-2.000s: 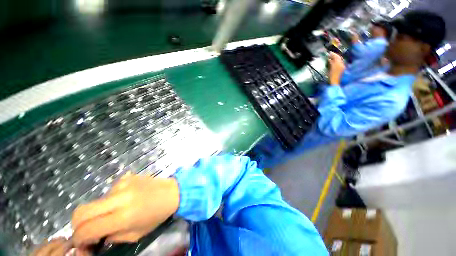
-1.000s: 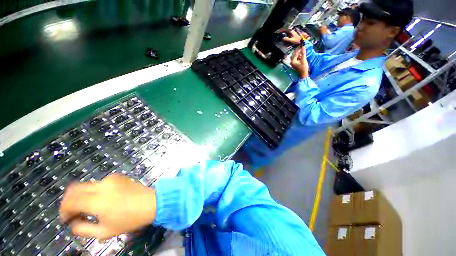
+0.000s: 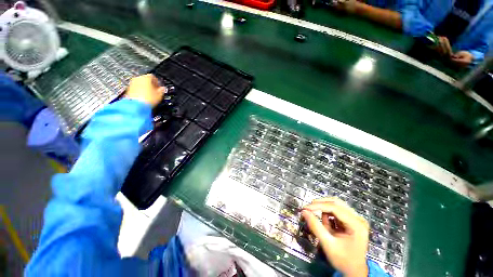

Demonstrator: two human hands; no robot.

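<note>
The black blister tray (image 3: 202,100) lies at the left, with several small black housings (image 3: 168,103) loose near its upper left side. My left hand (image 3: 146,89) is over that side of the tray, fingertips at the housings; I cannot tell whether it grips one. The clear blister tray (image 3: 319,154) lies in front of me at the right, with rows of pockets holding dark parts, under strong glare at its left. My right hand (image 3: 340,230) is over its near side, thumb and index finger close together. What lies between or under these fingers is unclear.
A second clear tray (image 3: 102,76) lies beyond the black tray, near a white fan (image 3: 30,43). A white rail (image 3: 346,132) runs behind the trays; small black items (image 3: 300,38) sit on the green belt. Another person's hands (image 3: 451,51) show at the top right.
The view has swung left, away from the neighbouring worker and the right black tray. My left hand now shows over the left black tray. My right hand is still over the clear tray.
</note>
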